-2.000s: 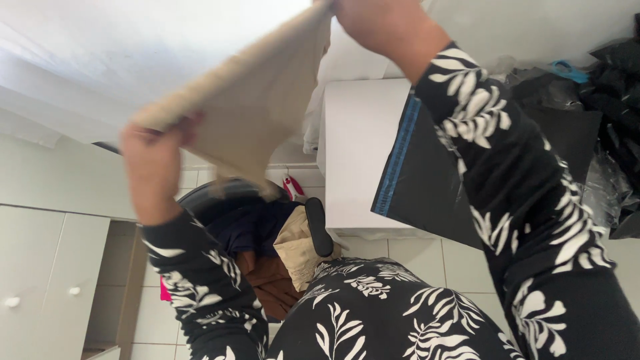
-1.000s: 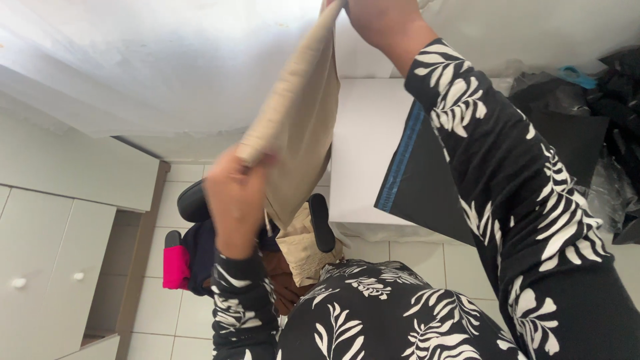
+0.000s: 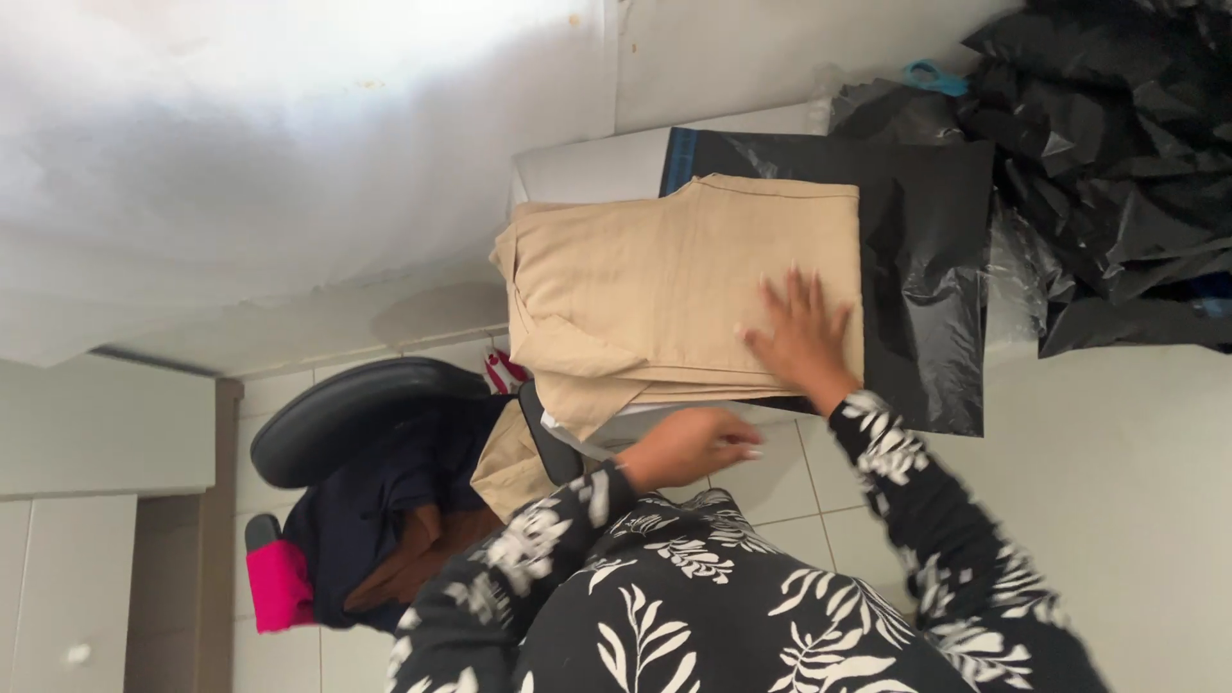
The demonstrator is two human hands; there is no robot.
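A folded beige cloth garment (image 3: pixel 616 289) lies on the white table, its right part over a black plastic mailing bag (image 3: pixel 929 289) with a blue strip at its left edge. My right hand (image 3: pixel 804 337) rests flat on the garment near its right edge, fingers spread, holding nothing. Just below the garment's near edge is my left hand (image 3: pixel 688 448), its fingers curled and slightly blurred; whether anything is between them cannot be told. A loose corner of the garment hangs over the table's near edge.
More black plastic bags (image 3: pixel 1126 164) are heaped at the right, with a blue-handled item (image 3: pixel 936 77) beside them. A black chair (image 3: pixel 371 414) at the left holds dark blue, brown and beige clothes and a pink cloth (image 3: pixel 279 589). A white curtain (image 3: pixel 289 173) hangs at upper left.
The beige garment, held up between both hands before, now lies folded on the table over part of the black bag. My hands have let it down; the left is off it. The view has shifted.
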